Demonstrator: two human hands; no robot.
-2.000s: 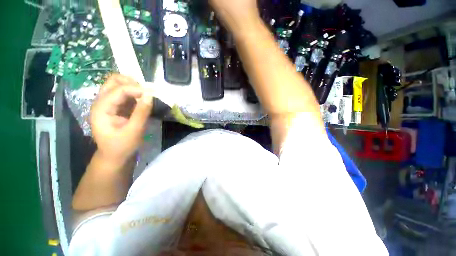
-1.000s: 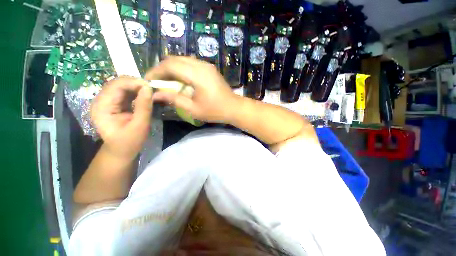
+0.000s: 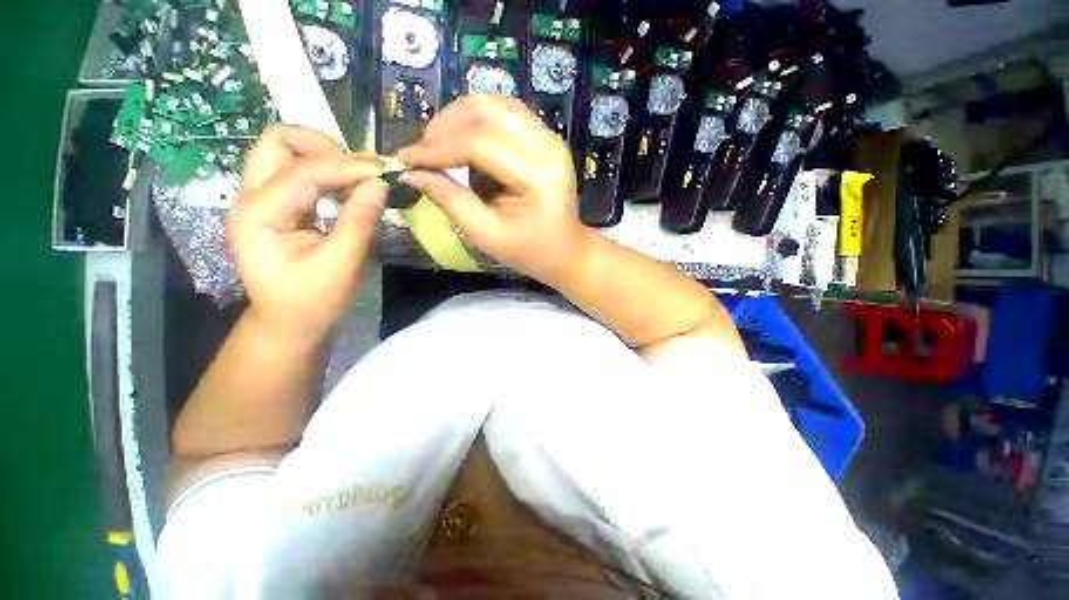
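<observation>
My left hand (image 3: 307, 223) pinches the pale adhesive strip (image 3: 290, 65), which runs up past the hand to the top edge; a yellowish end hangs below between the hands. My right hand (image 3: 502, 176) is at its right, thumb and finger pinching a small dark piece (image 3: 394, 176) at the left fingertips. The fingers partly hide this piece. Behind the hands stands a row of long black housings (image 3: 601, 182) with silvery discs (image 3: 608, 116) and green boards at their tops.
Loose green circuit boards (image 3: 193, 111) lie at the left beside a dark tray (image 3: 94, 170). Bubble wrap (image 3: 202, 234) is under them. At the right are a yellow tube (image 3: 851, 213), a black-handled tool (image 3: 911, 234), a blue crate (image 3: 809, 381) and a red stool (image 3: 912, 341).
My right hand came back from the housings to my left hand. Both hands have since moved slightly up, with fingertips together, and a small dark piece now shows between them.
</observation>
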